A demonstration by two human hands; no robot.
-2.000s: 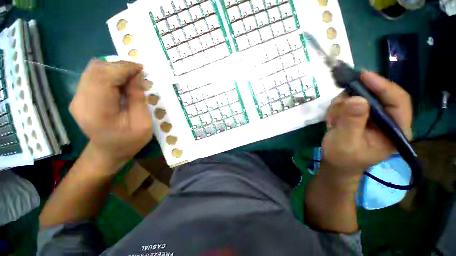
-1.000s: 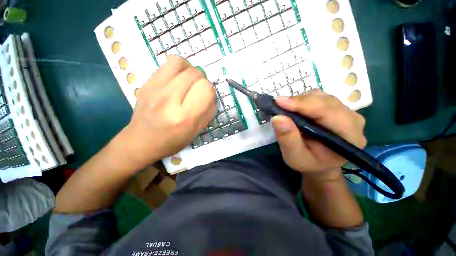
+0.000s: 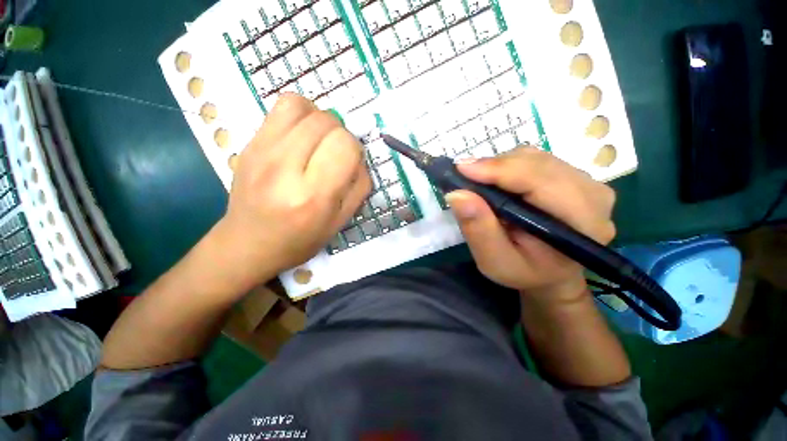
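Observation:
The white carrier tray (image 3: pixel 604 112) lies tilted in front of me, with round tan holes along two sides. It holds PCB panels (image 3: pixel 302 47) with green edge strips. My right hand (image 3: pixel 535 215) is closed on the black soldering iron (image 3: pixel 552 231), its metal tip on or just above the lower left panel. My left hand (image 3: pixel 298 185) is closed over the same panel, with a green bit (image 3: pixel 336 115) at its fingertips. The thin solder wire (image 3: pixel 129 101) runs from the left into this hand. The fingertips are partly hidden.
Stacked white trays (image 3: pixel 65 189) stand at the left, with a green cylinder (image 3: pixel 24 38) above them. A black phone (image 3: pixel 714 112) lies at the right. A light blue plastic item (image 3: pixel 695 288) is below it, near the iron's cord. A person's grey sleeve (image 3: pixel 47 362) shows at lower left.
Two seconds ago both hands were apart at the tray's sides; they have since come together over the lower left panel. Over the last second the hands and iron have barely moved.

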